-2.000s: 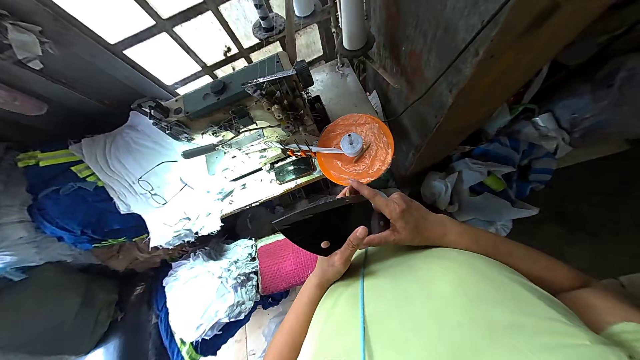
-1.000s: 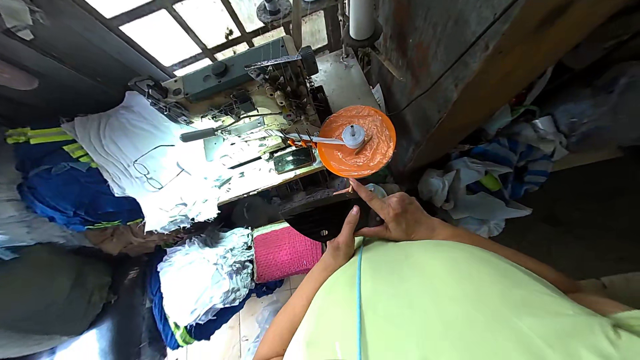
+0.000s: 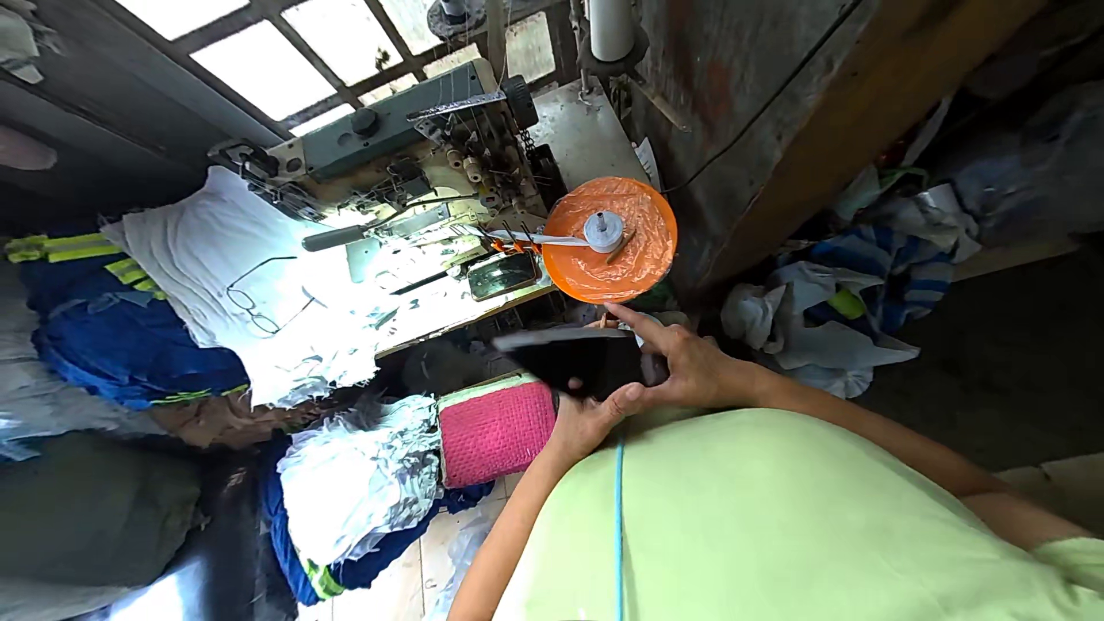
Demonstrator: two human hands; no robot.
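Both of my hands hold a dark, flat, glossy device (image 3: 586, 362), probably a phone or tablet, low in front of my body. My left hand (image 3: 595, 421) grips its near edge with the thumb along it. At its right end is my right hand (image 3: 694, 366), index finger stretched toward the rim of an orange dish (image 3: 642, 263). White tape runs from a white spool (image 3: 603, 231) on that dish to an industrial sewing machine (image 3: 397, 129). The far fingers are partly hidden behind the device.
A phone-like object (image 3: 503, 277) lies on the machine table. Eyeglasses (image 3: 252, 312) rest on stacked white fabric (image 3: 185, 233). Blue fabric (image 3: 129, 341) is at the left. Below stand a pink woven seat or cushion (image 3: 498, 435) and a white cloth pile (image 3: 362, 479). Fabric scraps (image 3: 811, 319) lie right.
The dark device has tilted in my hands, and a pale, blurred far edge now shows. Both hands remain on it.
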